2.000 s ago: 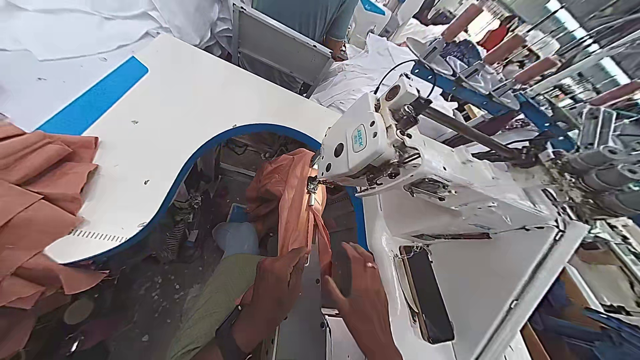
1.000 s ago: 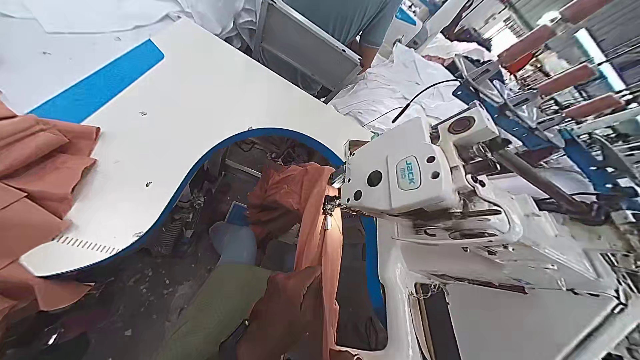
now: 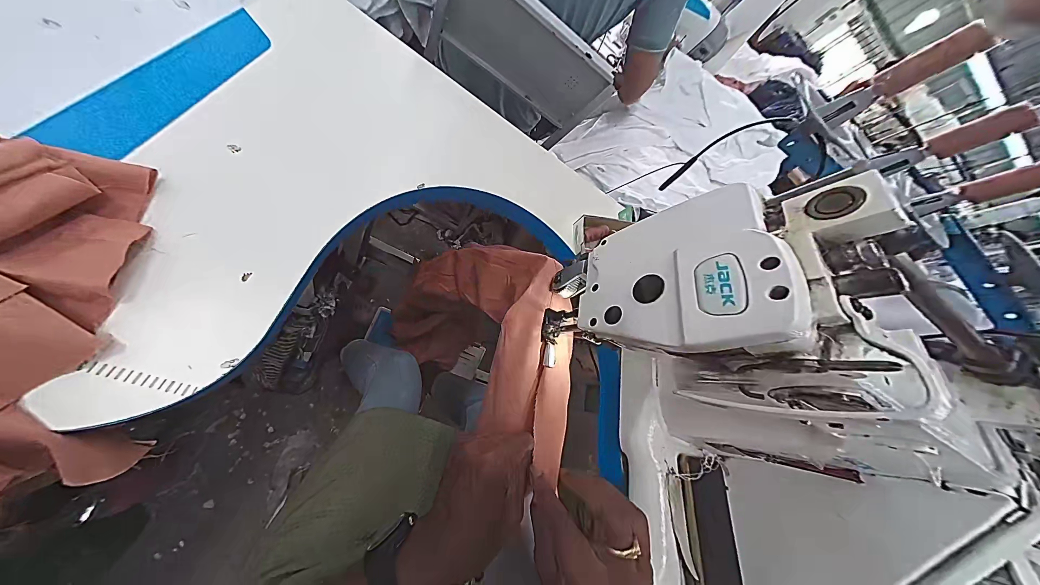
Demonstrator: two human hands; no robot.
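A strip of rust-orange cloth (image 3: pixel 512 382) runs under the needle and presser foot (image 3: pixel 556 325) of a white Jack sewing machine (image 3: pixel 699 284). The rest of that cloth bunches behind and left of the foot. My left hand (image 3: pixel 491 487), with a dark band at its wrist, grips the strip's left side below the foot. At the strip's lower end is my right hand (image 3: pixel 605 524), a ring on one finger, with cloth held between its fingers. The fingertips of both hands are partly hidden or blurred.
A white table (image 3: pixel 325 122) with a curved blue edge bends around my lap. Folded orange cloth (image 3: pixel 57 244) hangs over its left end. Beyond it sits a person (image 3: pixel 642 73) near heaped white cloth (image 3: pixel 682 122). Thread cones (image 3: pixel 934 57) stand at upper right.
My right hand lay spread beside the strip two seconds ago and was not plainly visible one second ago; now it holds the strip's lower end. The view has shifted.
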